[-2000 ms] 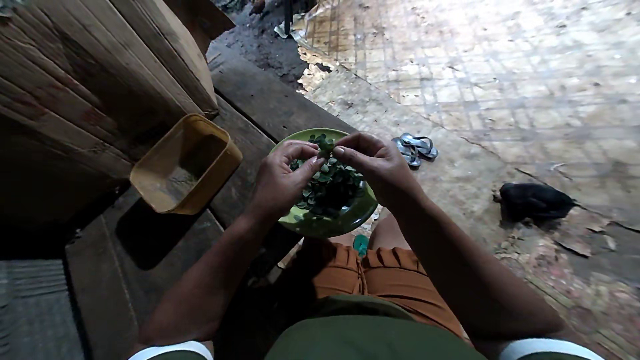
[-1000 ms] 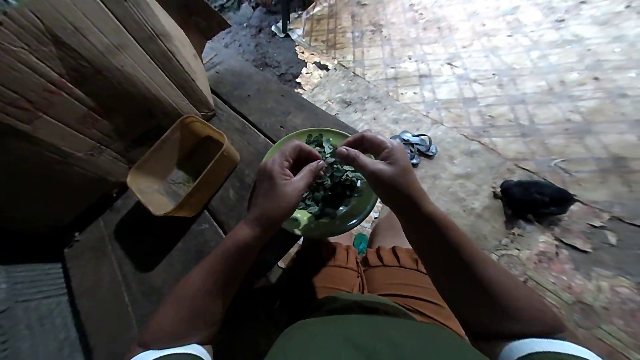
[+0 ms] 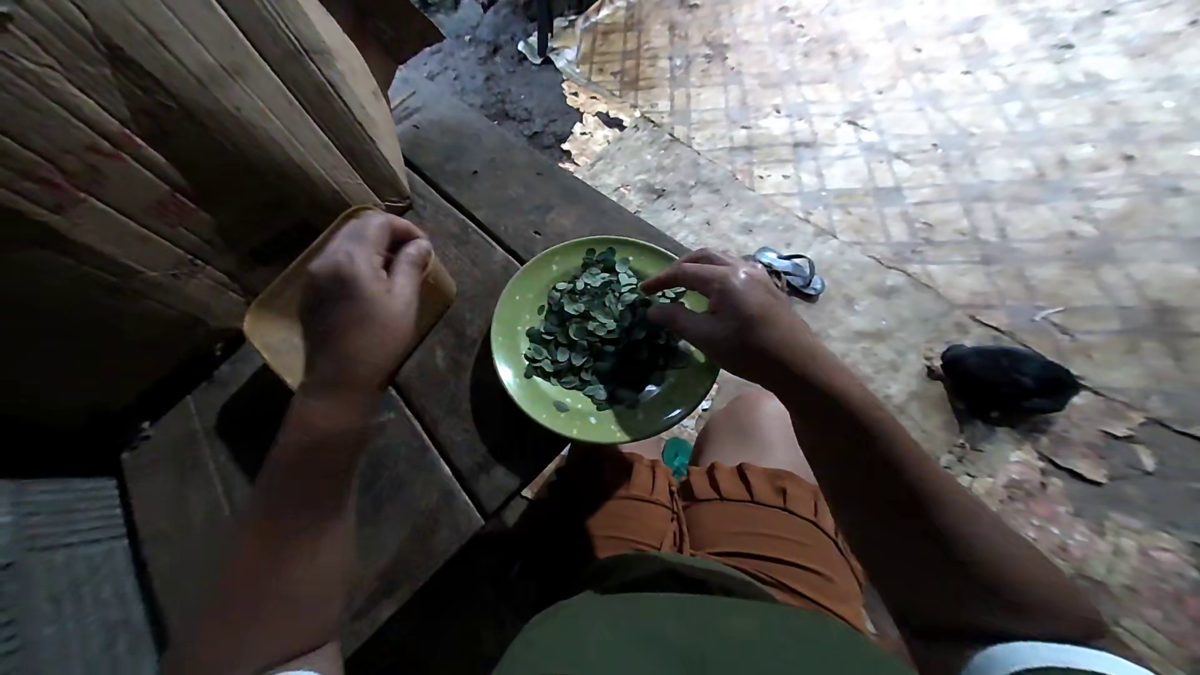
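Note:
A green plate [image 3: 511,352] with pale dots holds a heap of small round green leaves [image 3: 586,323] and lies at the edge of the wooden bench. My right hand [image 3: 727,305] is at the plate's right side, thumb and fingertips at the leaves; whether it pinches any is hard to see. Over a yellowish plastic container [image 3: 427,305], to the left of the plate, is my left hand [image 3: 361,286], blurred, fingers curled. Its fingertips are partly hidden, so what it holds cannot be told.
Cardboard [image 3: 216,122] stands behind the container on the wooden bench [image 3: 459,375]. Blue-grey flip-flops [image 3: 792,272] lie on the worn floor covering beyond the plate. A black bird, seemingly a chicken [image 3: 1008,380], is on the floor at the right.
My left hand has moved left, from above the plate to over the yellowish container. My right hand stays by the plate, now lower against the leaves.

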